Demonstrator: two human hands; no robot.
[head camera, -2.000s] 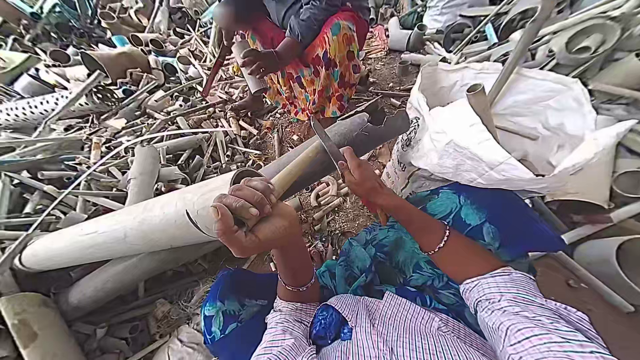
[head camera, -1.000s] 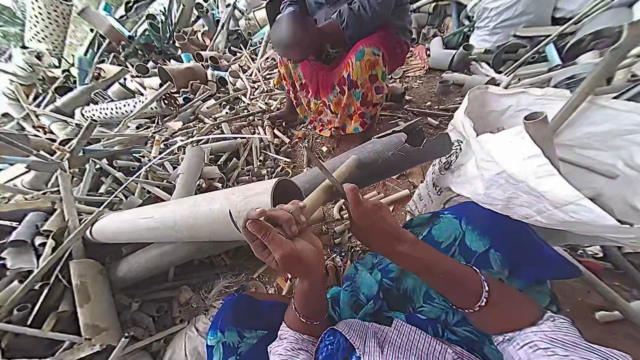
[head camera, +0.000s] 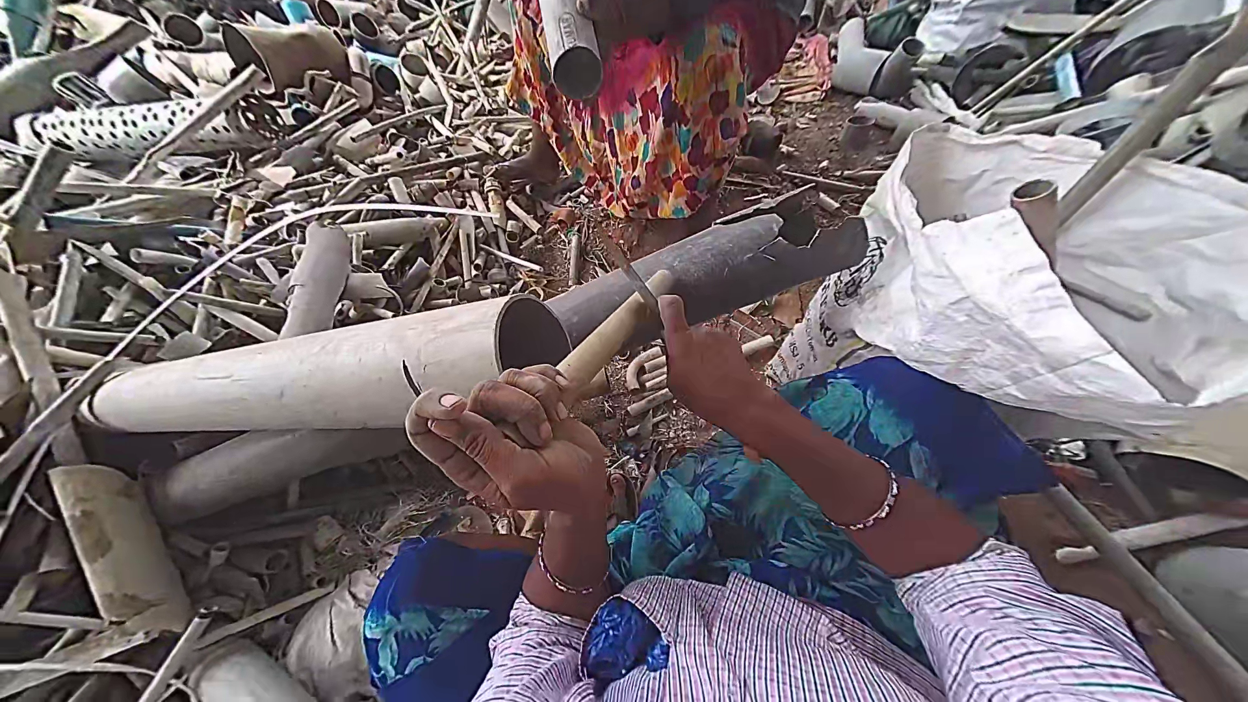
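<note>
My left hand (head camera: 512, 434) is closed around the near end of a narrow cream plastic pipe (head camera: 614, 331), which slants up and away to the right. A thin dark curved strip (head camera: 410, 378) stands up beside its fingers. In my right hand (head camera: 707, 361) is a knife, its narrow blade (head camera: 632, 271) lying against the pipe near the far end; the fingers hide the handle. Behind my hands lie a wide pale pipe (head camera: 312, 366) with an open end and a dark grey pipe (head camera: 702, 268) with a broken, jagged far end.
Another person (head camera: 653, 107) in a patterned skirt sits opposite, with a short grey pipe (head camera: 573, 54). A white woven sack (head camera: 985, 292) holding pipe pieces stands at the right. Scrap pipes (head camera: 390, 166) cover the ground at the left. A curved pipe half (head camera: 122, 546) lies at lower left.
The view has shifted since the earlier frames. Both hands keep hold of the cream pipe and the knife. The blade, pointing up and left throughout, remains at the pipe.
</note>
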